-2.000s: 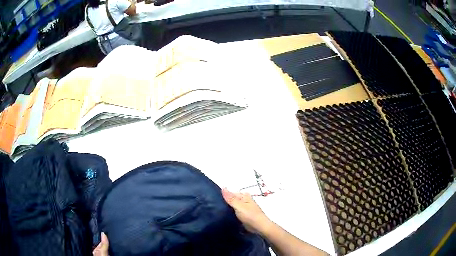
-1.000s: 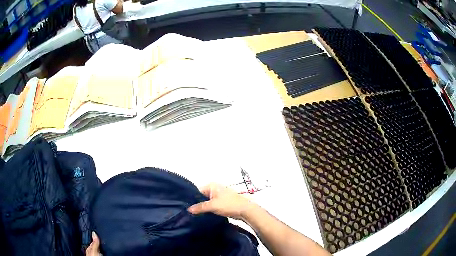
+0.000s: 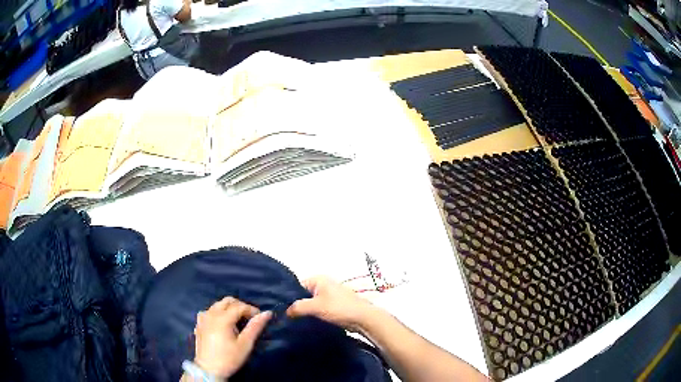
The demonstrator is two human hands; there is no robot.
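Note:
The dark navy backpack [image 3: 201,280] lies in front of me at the bottom centre, rounded top away from me. My left hand [image 3: 228,336] is on its face, thumb and fingers pinching a fold of the dark fabric. My right hand [image 3: 325,302] pinches the fabric just right of it, fingertips close to the left ones. What exactly is pinched, fabric edge or zipper, I cannot tell. The thread snips [image 3: 375,277] with reddish cord lie on the white table [image 3: 403,224] beyond my right hand, touched by neither hand.
More dark backpacks [image 3: 52,298] are piled at left. Fanned cream and orange panel stacks [image 3: 276,112] line the far edge. Boards of small round-ended dark parts [image 3: 523,254] cover the right side, with flat black strips [image 3: 463,104] behind. A person [image 3: 153,33] stands at another table, upper left.
My left hand has moved from the bag's left side onto its face and now pinches fabric beside my right hand. My right hand moved from the bag's right edge onto its face.

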